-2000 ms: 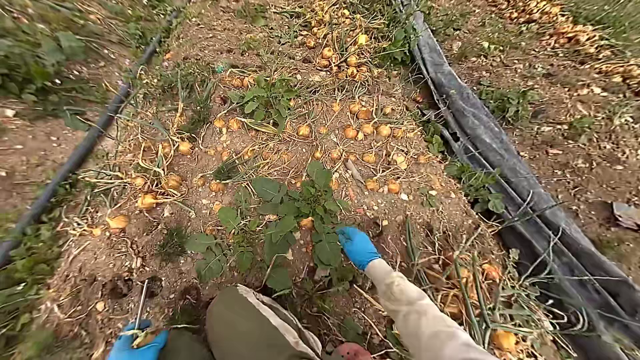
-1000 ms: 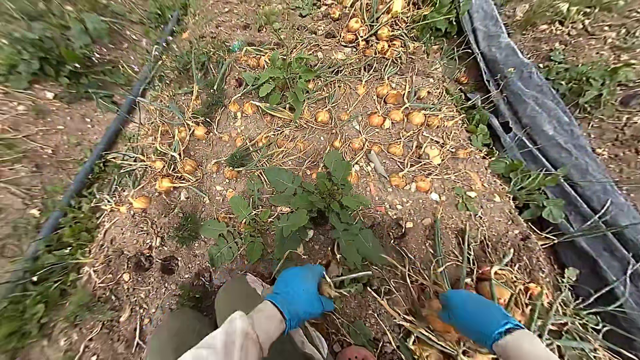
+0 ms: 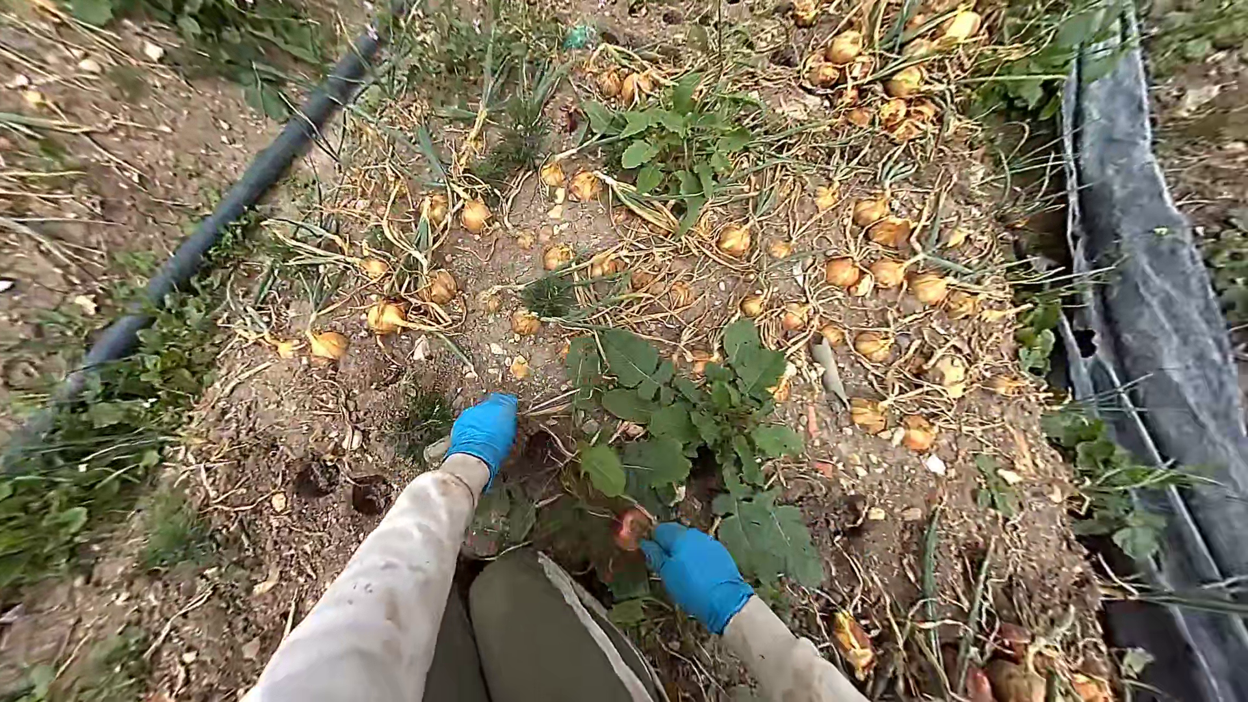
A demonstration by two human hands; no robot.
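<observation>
My left hand (image 3: 485, 434), in a blue glove, is closed at the left side of a broad-leaved weed (image 3: 673, 429). A thin, pale tool seems to pass through the fist; its details are unclear. My right hand (image 3: 697, 577), also gloved in blue, pinches a reddish onion (image 3: 634, 528) between its fingertips, just below the weed's leaves. Yellow onions (image 3: 734, 240) with dry tops lie in loose rows across the soil beyond both hands. More onions (image 3: 1014, 681), some reddish, lie at the lower right.
A black pipe (image 3: 239, 200) runs along the bed's left side. Dark sheeting (image 3: 1155, 292) lies folded along the right side. A second leafy weed (image 3: 673, 141) grows farther up the bed. Small holes (image 3: 370, 494) are in the soil left of my knees (image 3: 536, 624).
My right hand has moved left from the lower-right onions and now holds a reddish onion. My left hand has shifted from below the weed to its left side.
</observation>
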